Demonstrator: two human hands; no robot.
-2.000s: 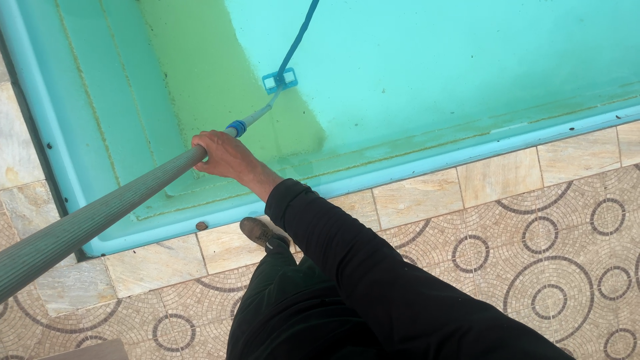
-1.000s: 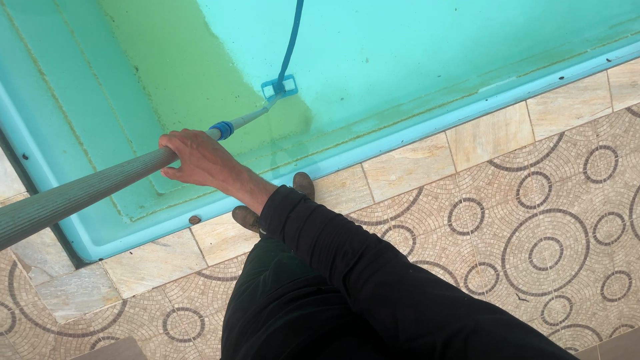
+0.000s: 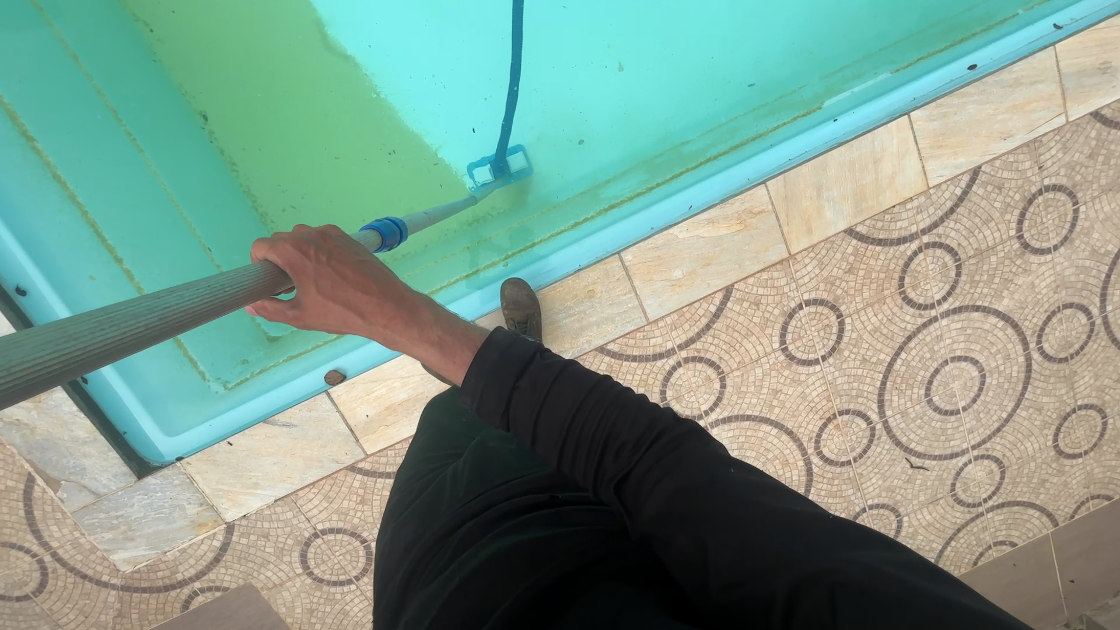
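Note:
My right hand [image 3: 337, 280], in a black sleeve, is closed around a grey-green ribbed telescopic pole [image 3: 140, 332] that enters from the left edge. Just past my fingers sits the pole's blue locking collar [image 3: 387, 234], and a thinner pole section [image 3: 442, 213] slopes down into the water. At its end, a blue-framed pool vacuum head [image 3: 500, 170] lies underwater, beside the edge of a green patch of sediment [image 3: 297, 114]. A blue hose [image 3: 512, 79] rises from the head to the top of the frame. My left hand is out of view.
The light blue pool rim [image 3: 700, 179] runs diagonally along stone coping [image 3: 709, 249]. A brown shoe [image 3: 521, 306] rests on the coping near the rim. A small brown object [image 3: 334, 377] lies on the rim. Circle-patterned paving [image 3: 954, 385] borders the coping, and pool steps [image 3: 87, 210] are at left.
My right hand has shifted left in view, still around the pole. One shoe now stands farther right along the coping; the other is mostly hidden. The vacuum head appears slightly lower in view.

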